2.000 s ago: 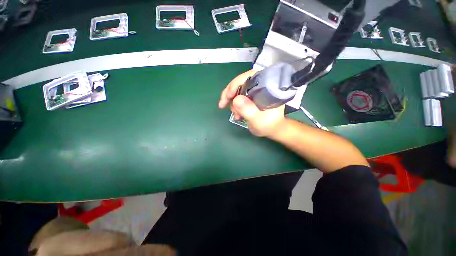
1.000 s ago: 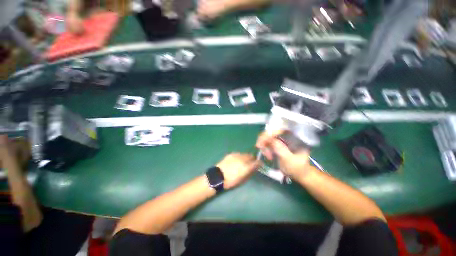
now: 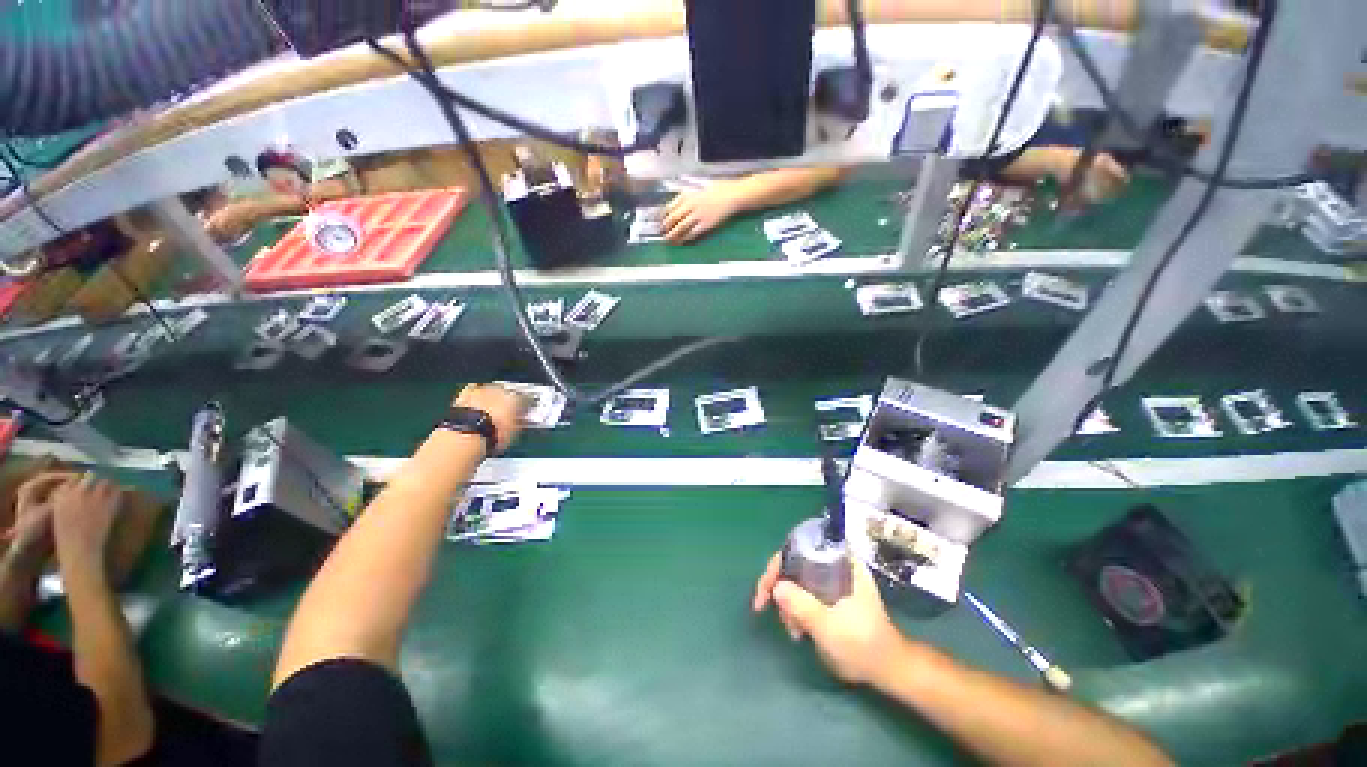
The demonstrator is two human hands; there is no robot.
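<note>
My right hand (image 3: 847,622) is closed around the grey electric screwdriver (image 3: 817,559), just left of the front of the white-grey screw feeder (image 3: 930,495). My left hand (image 3: 495,411), with a black watch on the wrist, reaches over the pale rail to a white housing (image 3: 541,405) on the belt. The fingers cover its left part; I cannot tell if they grip it. More white housings (image 3: 730,411) lie in a row to the right. Overlapping housings (image 3: 507,513) lie on the bench below my left hand.
A black cooling fan (image 3: 1147,584) and a thin pale-blue tool (image 3: 1015,637) lie right of the feeder. A black-sided box (image 3: 278,502) stands at left near another person's arms. Cables hang from the overhead frame. A red tray (image 3: 360,240) and other people's hands are across the belt.
The view has tilted up. My left hand has moved from beside the right hand to the belt at far left. My right hand still holds the screwdriver, now left of the feeder.
</note>
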